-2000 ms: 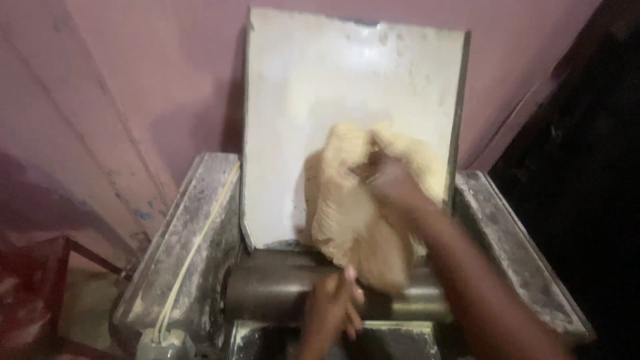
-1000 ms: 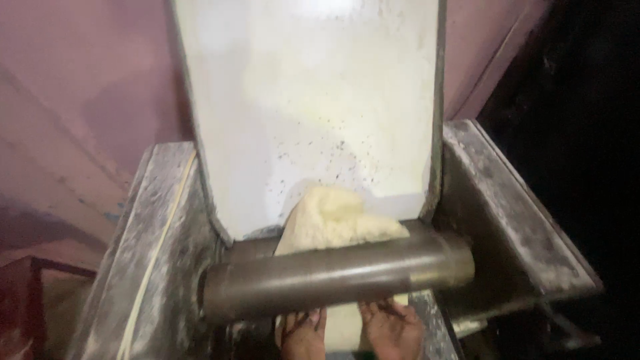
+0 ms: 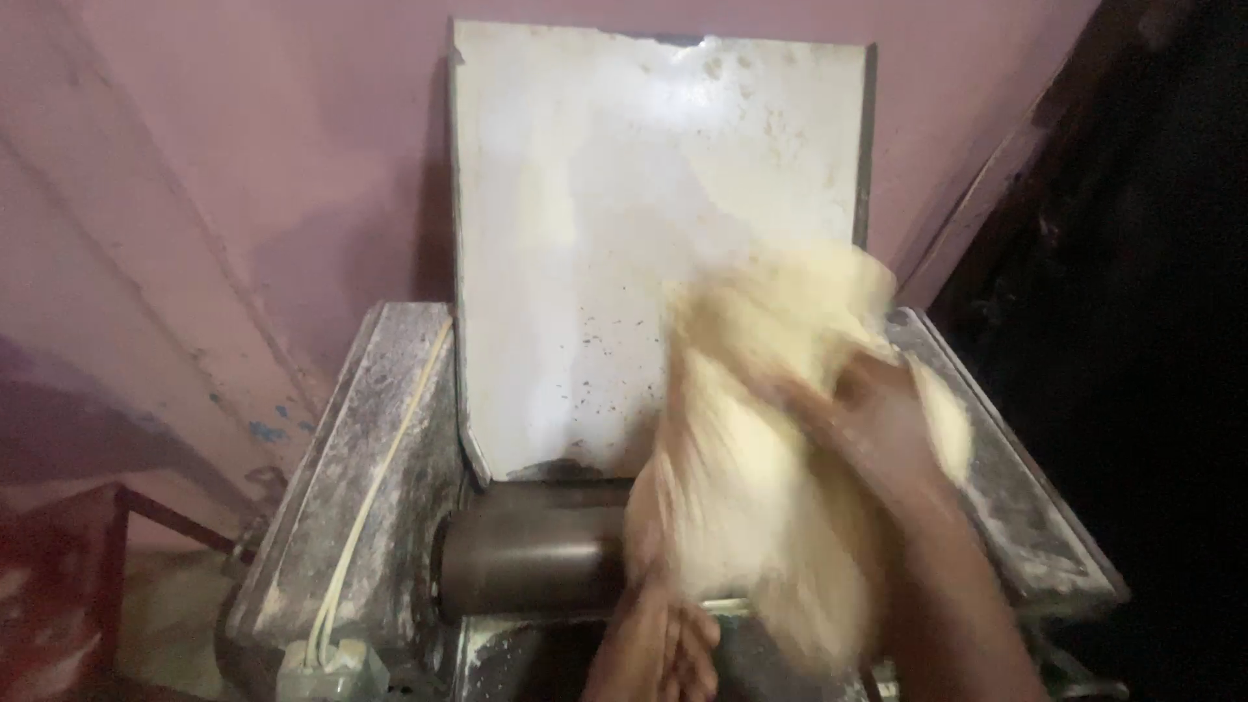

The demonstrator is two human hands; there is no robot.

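A large sheet of pale dough (image 3: 741, 468), blurred by motion, hangs in front of the right part of a dough sheeter's metal roller (image 3: 531, 551). My right hand (image 3: 877, 409) grips the dough at its upper right. My left hand (image 3: 673, 624) is low, at the dough's lower left edge below the roller; its fingers are partly curled, and whether they hold the dough I cannot tell. Behind the dough rises the slanted white metal feed plate (image 3: 585, 244), with dark specks on its lower part.
Worn metal side housings (image 3: 361, 468) flank the roller, the right one (image 3: 1024, 507) partly behind my arm. A pale cable runs down the left housing to a small box (image 3: 331, 673). A red metal frame (image 3: 68, 585) stands at the lower left, and a pink wall is behind.
The dough was between plate and roller one second ago, with both hands below the roller. Now it is lifted in front of the plate, and my right hand has moved up and right.
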